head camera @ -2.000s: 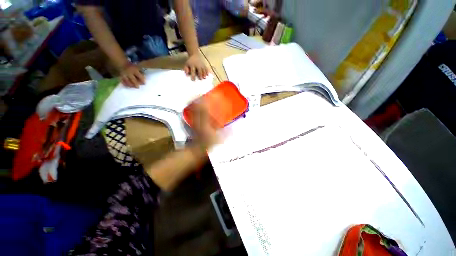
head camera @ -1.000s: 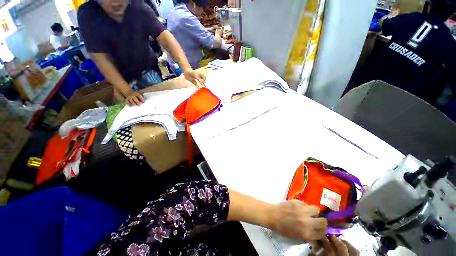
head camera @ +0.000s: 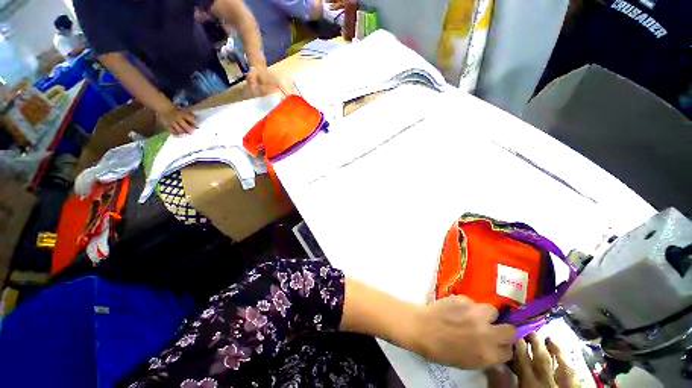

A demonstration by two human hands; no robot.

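Note:
An orange-red pouch (head camera: 478,265) with a small white label lies open on the white machine table (head camera: 394,197), left of the sewing machine head (head camera: 637,280). Purple tape (head camera: 535,309) runs along its edge and loops towards the machine. My left hand (head camera: 467,332) pinches the pouch's near edge and the tape. My right hand (head camera: 535,365), cut off by the bottom edge, has its fingers at the near side of the tape by the machine; whether it grips is unclear. The needle area is not clearly visible.
Another orange pouch (head camera: 292,127) with purple edging lies at the table's far left end. White curved panels (head camera: 205,144) are stacked beyond it, under a person's hands. A grey board (head camera: 614,129) stands behind the table at right. A blue bin (head camera: 68,333) is at lower left.
My left hand, empty and blurred near the far pouch two seconds ago, came back to the near pouch and holds its edge. The view has since shifted slightly, and the tape loop stands more open.

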